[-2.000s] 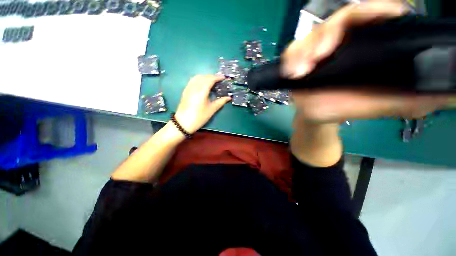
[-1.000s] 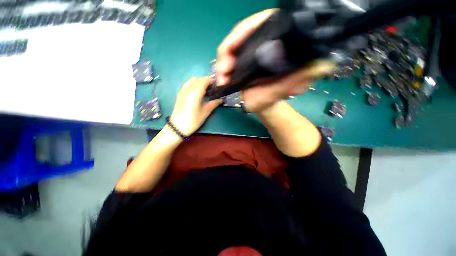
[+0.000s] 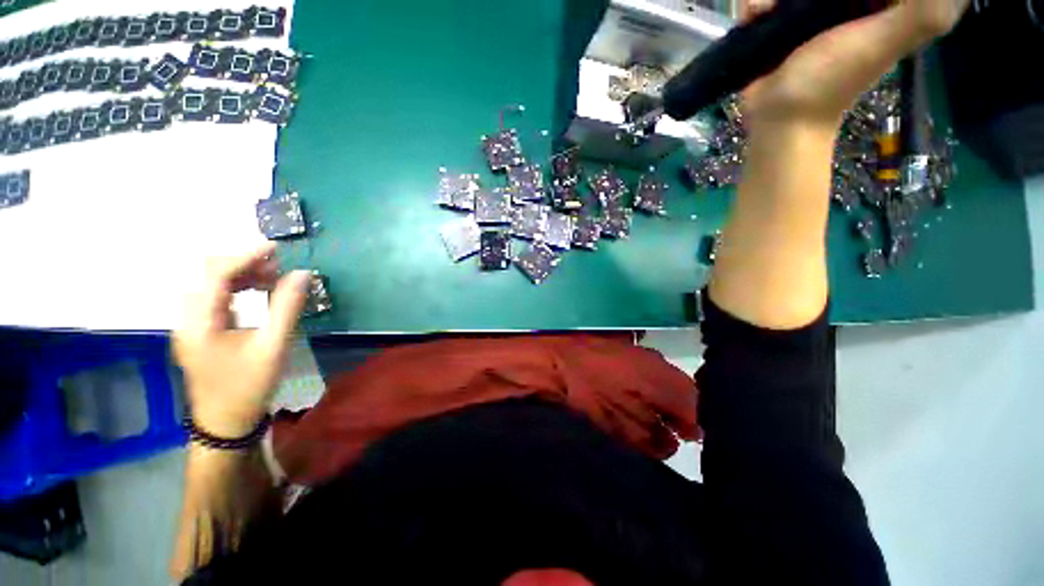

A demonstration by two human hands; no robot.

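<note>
My right hand (image 3: 827, 69) holds the black electric screwdriver (image 3: 744, 57); its tip points down-left at the silver top of the screw feeder (image 3: 601, 103). My left hand (image 3: 235, 326) is over the right front part of the white sheet, fingers apart, with nothing visible between them. Its thumb is beside a circuit board assembly (image 3: 317, 294), which it partly hides. Another circuit board assembly (image 3: 281, 215) lies just behind, at the sheet's edge. A cluster of circuit board assemblies (image 3: 528, 219) lies on the green mat between my hands.
Rows of panelled boards (image 3: 137, 112) lie on the white sheet (image 3: 126, 252) at left. A pile of small parts (image 3: 882, 206) with a yellow-handled tool (image 3: 888, 151) is at right. The mat's front edge runs above a red-brown cloth (image 3: 515, 372). A blue stool (image 3: 97, 401) stands below left.
My left hand has moved from the cluster left to the white sheet and opened. My right hand has taken the screwdriver away from the cluster, up and right to the screw feeder.
</note>
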